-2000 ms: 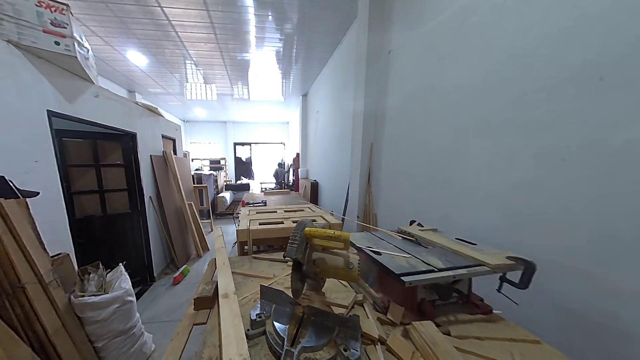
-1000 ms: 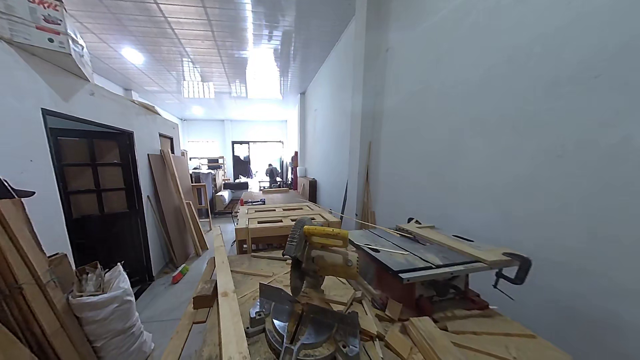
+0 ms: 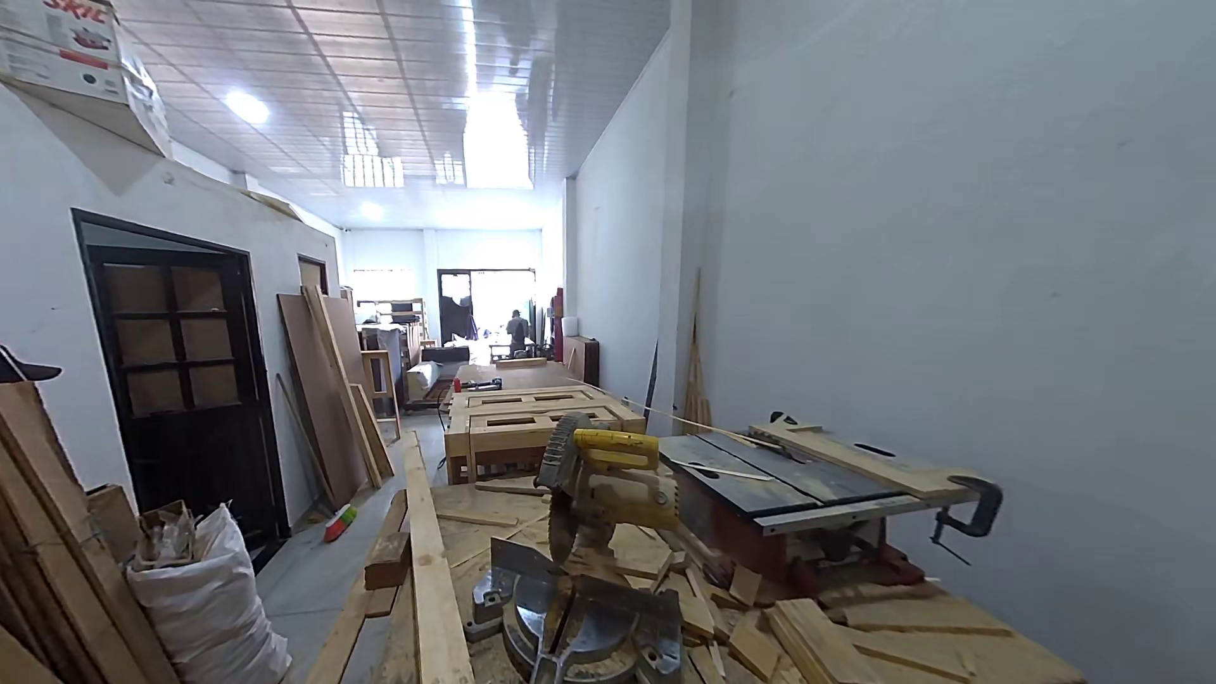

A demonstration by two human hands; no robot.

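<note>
Neither my left hand nor my right hand shows in the head view. Nearest to me stands a miter saw [image 3: 608,465] with a yellow handle, its metal base on a wooden workbench [image 3: 475,560]. Behind it to the right is a table saw [image 3: 760,475] with a dark top, where a wooden board [image 3: 855,461] is held by a C-clamp [image 3: 983,508]. Offcuts of wood [image 3: 750,646] lie around both saws. A long wooden board [image 3: 432,570] runs along the bench's left side, beside a short wood block [image 3: 388,560].
Wooden frames [image 3: 541,408] lie on a table farther back. At left are leaning planks [image 3: 57,551], a white sack [image 3: 204,598], a dark door [image 3: 180,370], leaning panels [image 3: 323,380] and a brush head [image 3: 339,522] on the floor. A person [image 3: 517,328] stands far off near the bright doorway.
The distant person near the doorway shows in a slightly different place and posture. The saws, the boards and the bench have not moved.
</note>
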